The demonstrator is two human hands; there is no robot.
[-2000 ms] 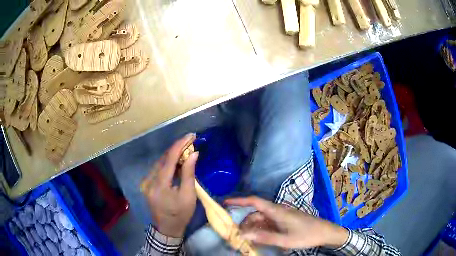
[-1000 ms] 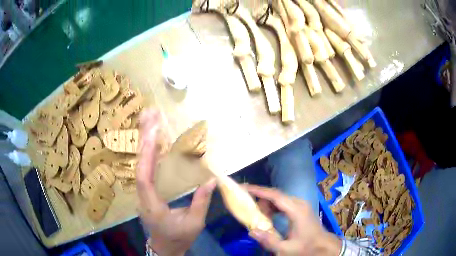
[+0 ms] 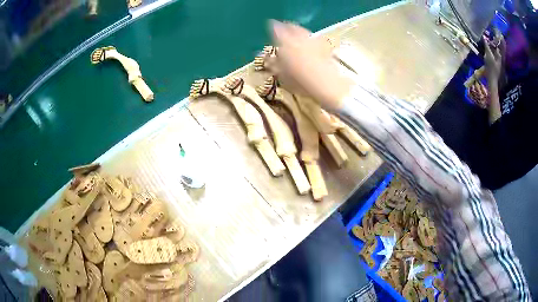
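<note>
My right hand is blurred and reaches over the foot ends of the leg parts; whether it grips anything cannot be told. My left hand is not in view. The cream leg parts lie side by side on the tan bench, dark-lined foot ends toward the green surface and squared ends toward me. My hand and plaid sleeve hide some of them. Another leg part lies alone on the green surface. Striped sole pieces are heaped at the lower left. A white glue bottle is on the bench, washed out by glare.
The green surface runs behind the bench. A blue crate of tan parts and white scraps is below the bench, partly behind my sleeve. Blurred white bottle-like shapes are at the lower left edge. Another person's arm is at the upper right.
The view has shifted toward the green surface. My left hand has left the picture. My right hand has moved from the lap area up over the leg row. The leg part between my hands is no longer seen there.
</note>
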